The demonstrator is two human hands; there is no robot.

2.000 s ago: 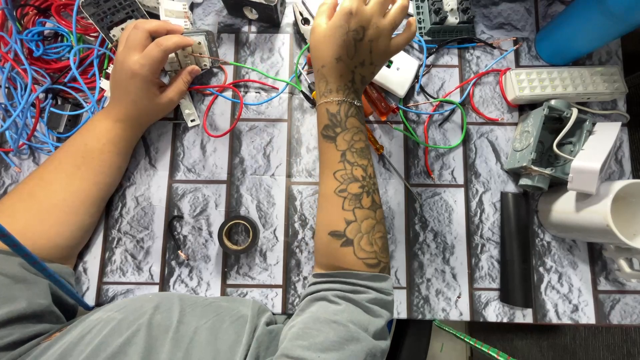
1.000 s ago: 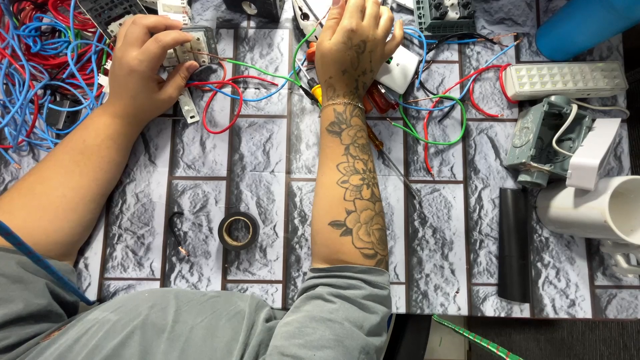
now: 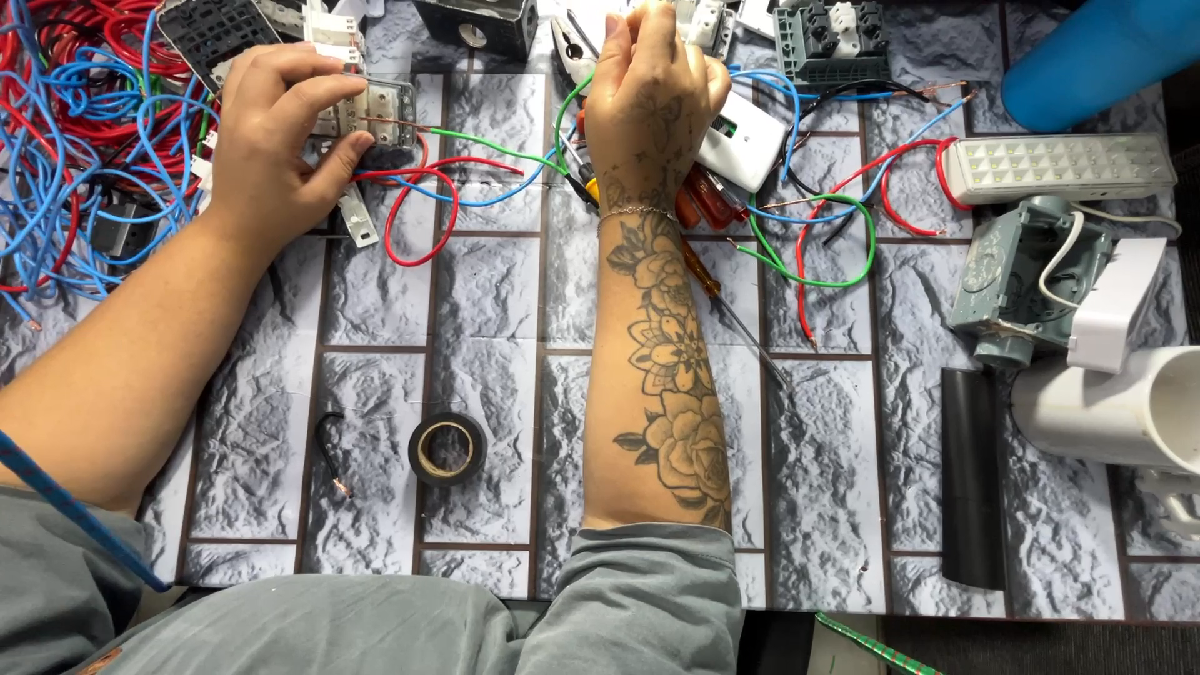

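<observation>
My left hand (image 3: 286,141) grips a wiring device module (image 3: 384,112) with a translucent grey housing, thumb and fingers on its left side. A green wire (image 3: 497,147) with a long bare copper end reaches the module; red and blue wires lie beside it. My right hand (image 3: 661,98) is at the top centre, over the pliers (image 3: 572,47) and a white plate (image 3: 745,141). Its fingertips are pinched together near the top edge, and whether they hold anything is hidden. Red screwdriver handles (image 3: 717,197) show beside the right wrist.
Tangled red and blue wires (image 3: 84,159) fill the left. Black electrical tape (image 3: 447,450) lies at centre. On the right are an LED light bar (image 3: 1059,166), a grey junction box (image 3: 1012,272), a white mug (image 3: 1106,408), a black tube (image 3: 972,478) and a blue bottle (image 3: 1092,61).
My right hand has turned, and its fingers have drawn together toward the top edge. My left hand stays on the module.
</observation>
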